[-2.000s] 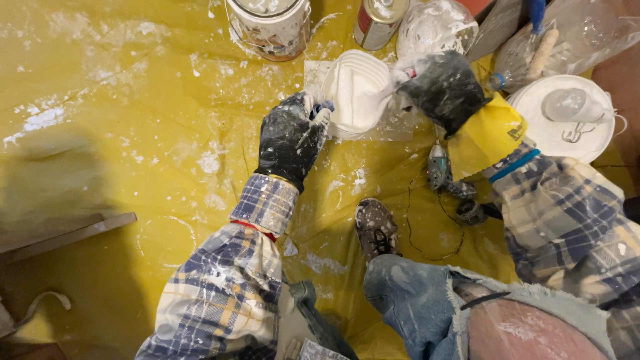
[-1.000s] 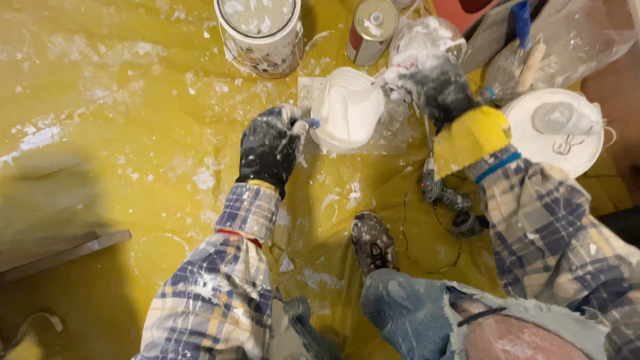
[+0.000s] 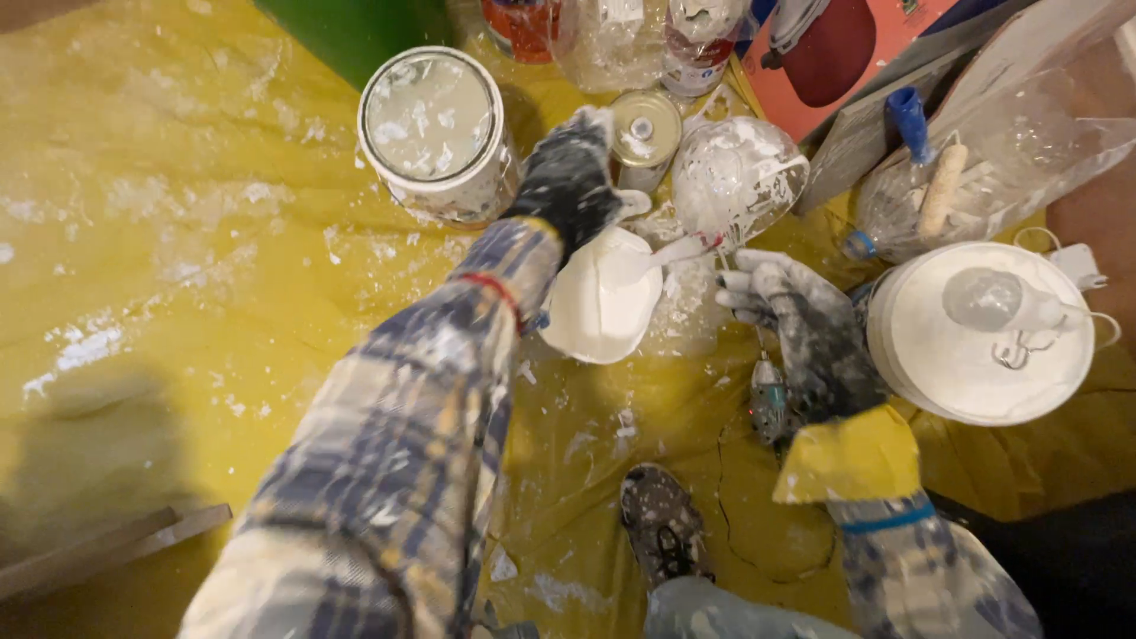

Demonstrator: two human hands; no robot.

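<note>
A white plastic container (image 3: 602, 297) with white paste stands on the floor. A white-smeared tool with a red part (image 3: 688, 251) extends across its right rim. My left hand (image 3: 568, 182), in a black glove coated with white, reaches above the container to the left side of a metal can with a spout (image 3: 645, 133). Its thumb and fingers are apart; whether they grip the can is unclear. My right hand (image 3: 790, 319), in a similar glove, is right of the container with its fingers apart, just below a paste-coated clear plastic vessel (image 3: 738, 177).
A large paint can (image 3: 435, 124) stands left of my left hand. A white lidded bucket (image 3: 981, 333) is at the right, below a bag with a roller (image 3: 942, 189). A corded tool (image 3: 769, 395) and my shoe (image 3: 661, 524) are nearer, on yellow sheeting (image 3: 213, 293).
My left hand has left the container's left side and moved up to the metal can. My right hand has come down from above the container's right side, away from the red-and-white tool.
</note>
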